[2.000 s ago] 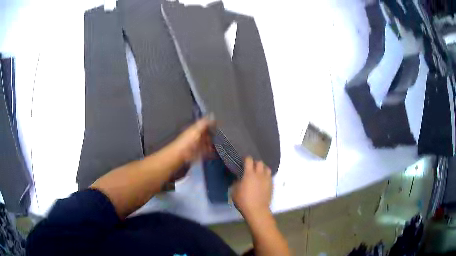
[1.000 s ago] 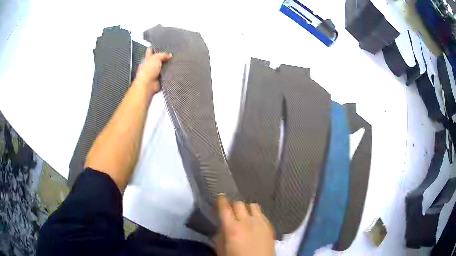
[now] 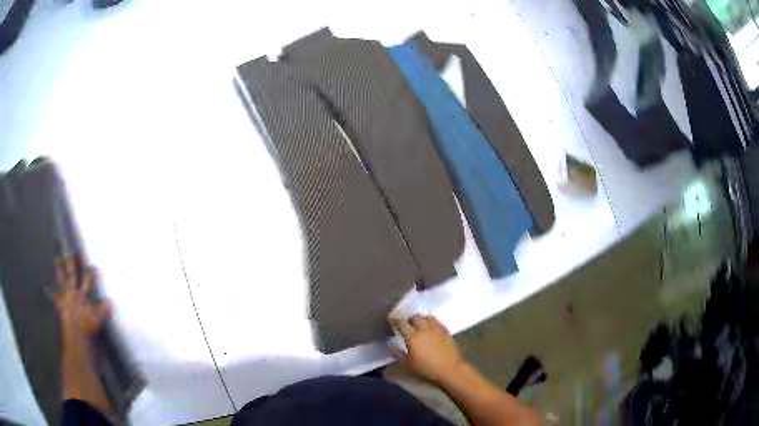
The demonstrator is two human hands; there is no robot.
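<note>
Long grey-brown striped panels lie side by side on the white table. My right hand is at the lower right corner of the left striped panel, its fingers at the corner and a small pale edge. My left hand is at the far left, slightly blurred, laid on another grey-brown panel with its fingers spread. A second striped panel lies beside the first. A blue panel lies right of it, then a narrower grey-brown panel.
A small open tan box lies right of the panels. Dark curved offcuts lie at the right on the white table. Dark scraps lie on the yellowish floor beyond the near edge.
The striped panel held between my hands now lies at the far left under my left hand. My right hand has moved to a panel corner. The blue panel is exposed, and the view has shifted.
</note>
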